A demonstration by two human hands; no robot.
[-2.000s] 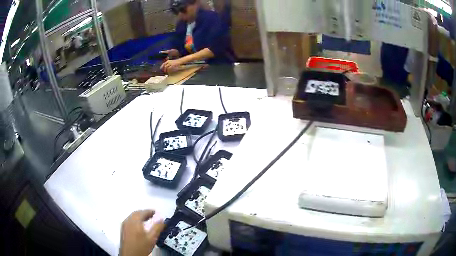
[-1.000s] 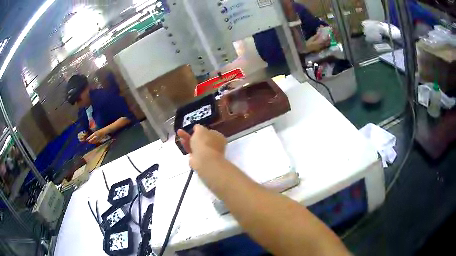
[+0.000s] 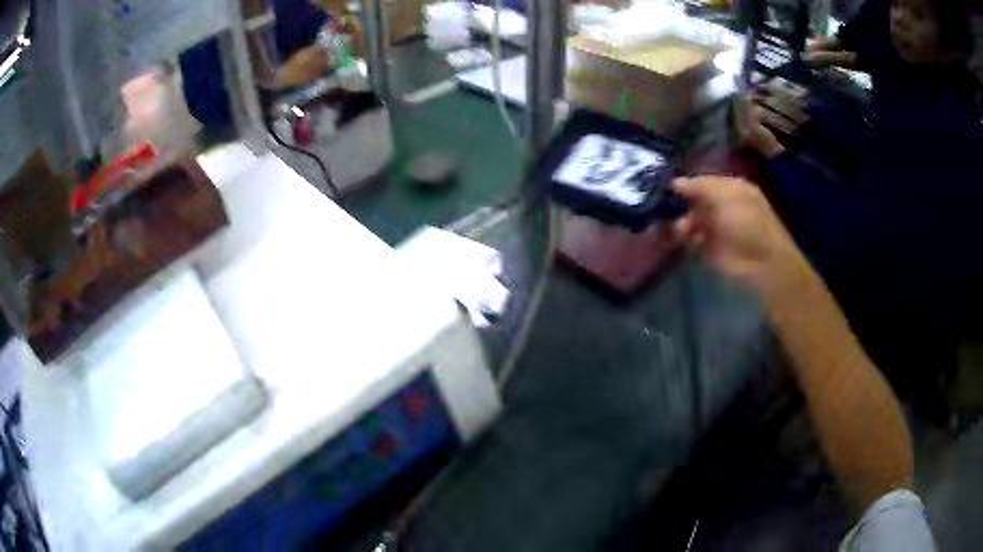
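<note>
My right hand (image 3: pixel 733 232) holds a black square lamp housing (image 3: pixel 609 176) by its right edge, in the air above the bench at the right. The white circuit board inside its open face shows, slightly blurred. A dark cord hangs down below my hand. A dark red board (image 3: pixel 620 253) lies under and behind the housing and is partly covered by it. The reddish-brown fixture (image 3: pixel 129 253) sits on the machine at the left. My left hand is not in view.
The white machine (image 3: pixel 313 259) with its blue control panel (image 3: pixel 334 474) and a white block (image 3: pixel 172 377) fills the left. Crumpled white cloths (image 3: pixel 464 270) lie beside it. A metal post (image 3: pixel 539 129) stands behind the housing. A cardboard box (image 3: pixel 636 76) and a person (image 3: pixel 884 140) are beyond.
The view has swung right. My right hand, earlier at the housing on the fixture, now holds a housing over the right bench. The left table of housings has left the view.
</note>
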